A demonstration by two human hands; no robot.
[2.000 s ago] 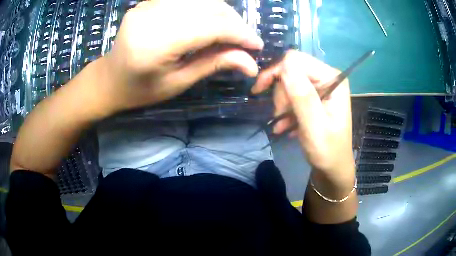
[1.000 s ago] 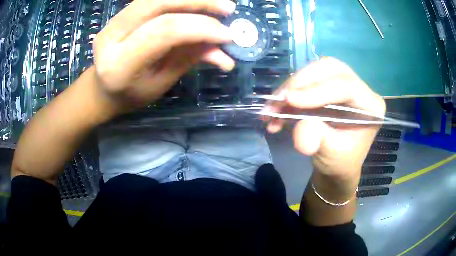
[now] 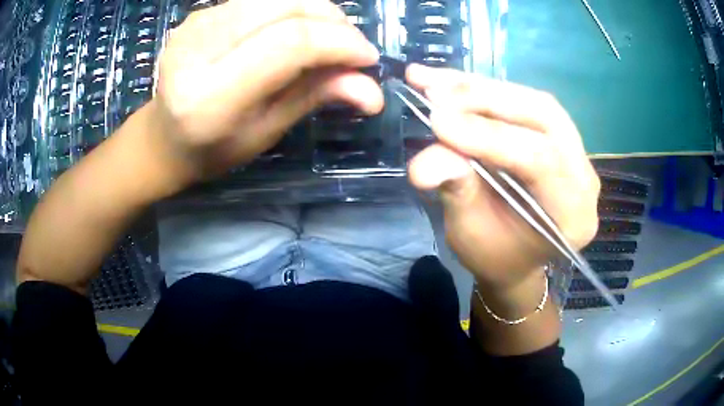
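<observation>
My left hand (image 3: 262, 75) holds a round black part (image 3: 390, 67) edge-on between thumb and fingers; the part looks like a thin dark strip. My right hand (image 3: 508, 158) grips silver tweezers (image 3: 525, 208), their tips pointing up and left at the part and their rear end down and right. A right fingertip is at the part's right side; whether it touches is unclear. The clear blister tray (image 3: 361, 172) lies beneath both hands, with rows of dark parts (image 3: 147, 44) on edge in its pockets. My hands hide some pockets.
A green mat (image 3: 571, 103) lies to the right, with a thin pale rod (image 3: 602, 28) on it. More filled trays stand low at the right (image 3: 618, 230) and low at the left (image 3: 119, 273). My lap is below the tray's near edge. Grey floor with yellow lines shows at the right.
The part has turned from face-on to edge-on in my left hand. My right hand has moved up to it, and the tweezers have swung from nearly level to steep, tips at the part.
</observation>
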